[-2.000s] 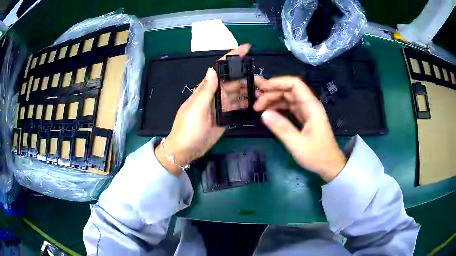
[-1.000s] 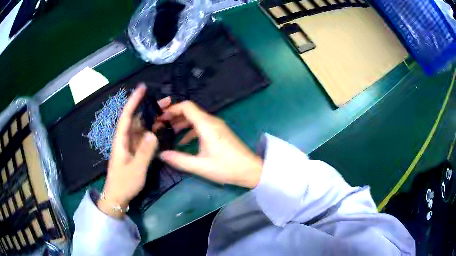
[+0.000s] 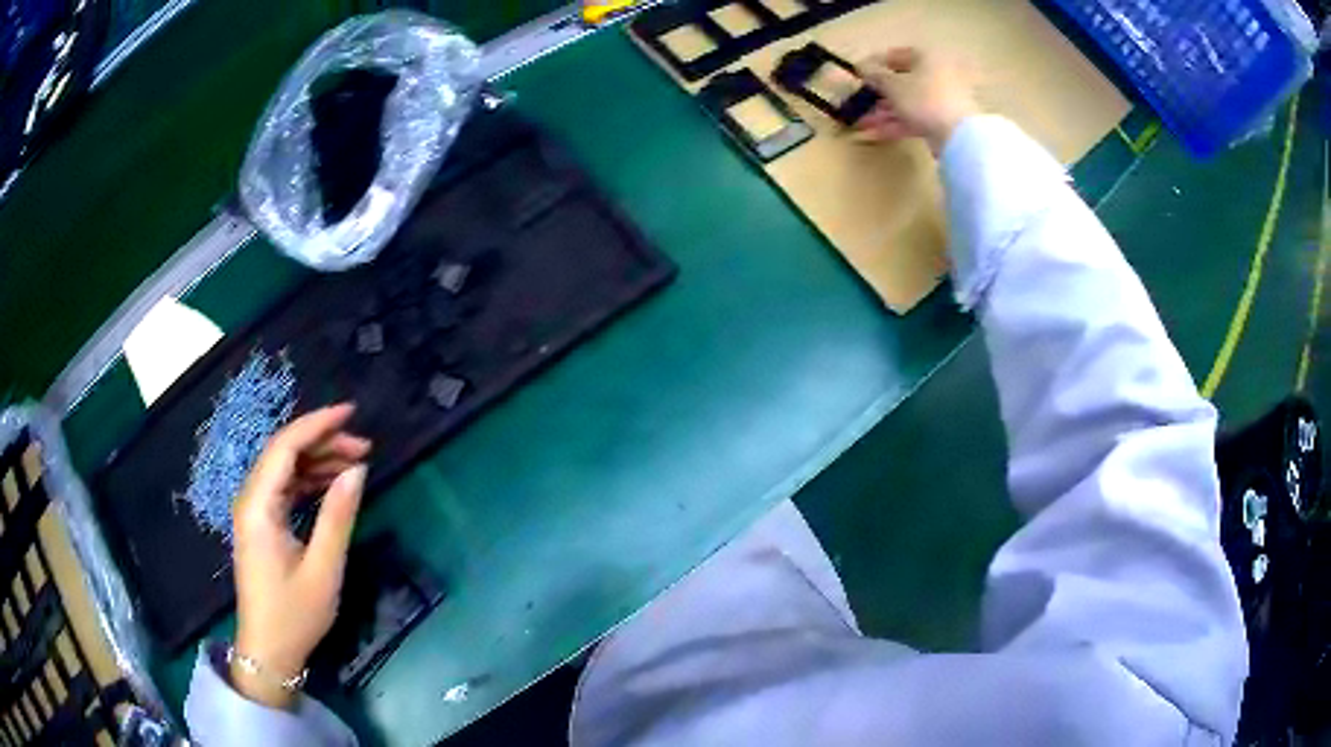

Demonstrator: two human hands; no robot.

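Note:
My right hand [image 3: 912, 99] holds a black plastic frame [image 3: 826, 80] by its near end, over the right cardboard sheet [image 3: 879, 219]. Another black frame [image 3: 758, 117] lies on the sheet's left edge beside it. My left hand [image 3: 299, 533] is empty, fingers apart, over the near edge of the black parts tray [image 3: 584, 299]. A pile of thin silvery-blue metal pins [image 3: 234, 438] lies on the tray's left part, and small black slotted pieces [image 3: 447, 390] lie on its middle. A stack of black frames [image 3: 383, 620] is partly hidden behind my left hand.
A plastic-lined container [image 3: 358, 139] stands behind the tray. White paper [image 3: 171, 347] lies at the back left. The left cardboard sheet with rows of frames shows at the left edge, wrapped in plastic film [image 3: 88, 555]. A blue basket [image 3: 1200, 66] is at the far right.
The view has swung right. My right hand has moved away from my left hand with a frame, out to the right cardboard. My left hand has let go and is open.

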